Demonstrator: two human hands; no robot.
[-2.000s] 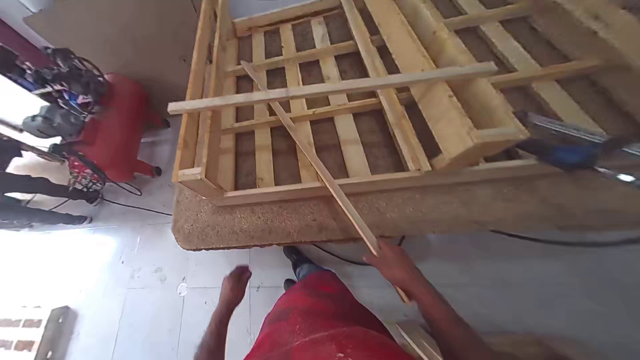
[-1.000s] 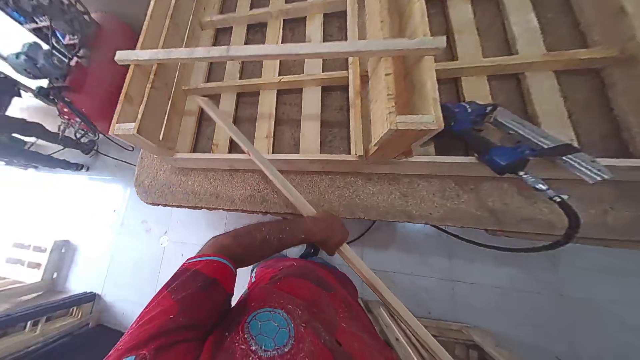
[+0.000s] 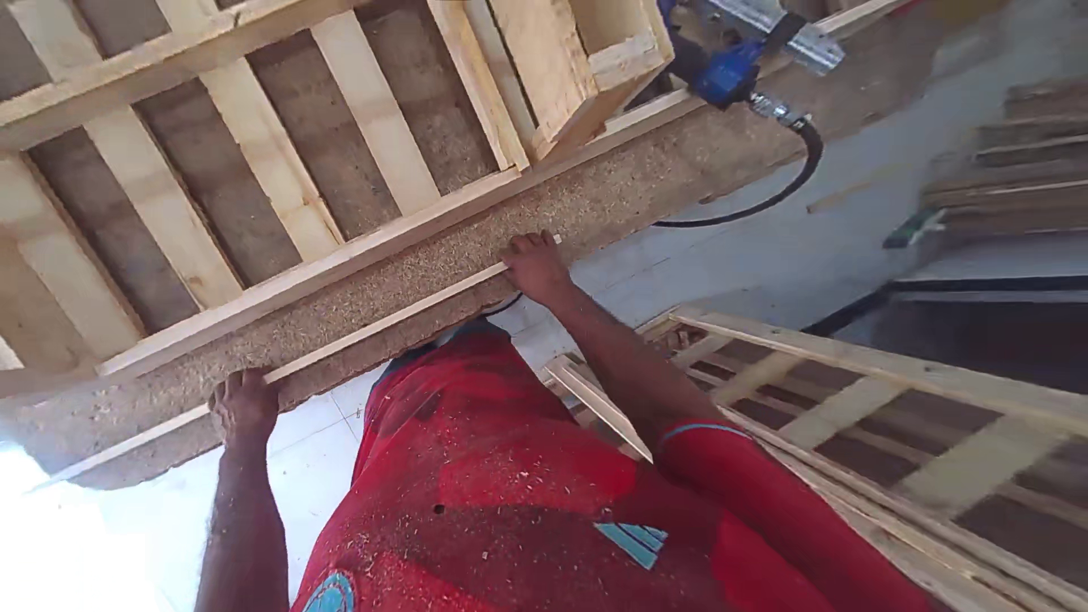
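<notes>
A thin wooden strip (image 3: 382,325) lies along the near edge of the particleboard bench top (image 3: 629,183). My left hand (image 3: 244,404) grips it toward its left part, fingers curled over it. Near the strip's right end, my right hand (image 3: 535,262) is closed around it. Just beyond the strip rests a slatted wooden frame (image 3: 280,306), its near rail roughly parallel to the strip. A box-like wooden piece (image 3: 548,76) stands on the frame above my right hand.
A blue nail gun (image 3: 727,72) with a black air hose (image 3: 795,183) lies at the bench's upper right. Slatted wooden frames (image 3: 918,382) stand at the lower right, beside a loose board (image 3: 599,406). Stacked boards (image 3: 1011,170) sit farther right on the floor.
The strip, slanting across the frame and bench edge before, now lies along the bench edge with both hands on it. The longer piece lying across the frame is out of view. The view has turned.
</notes>
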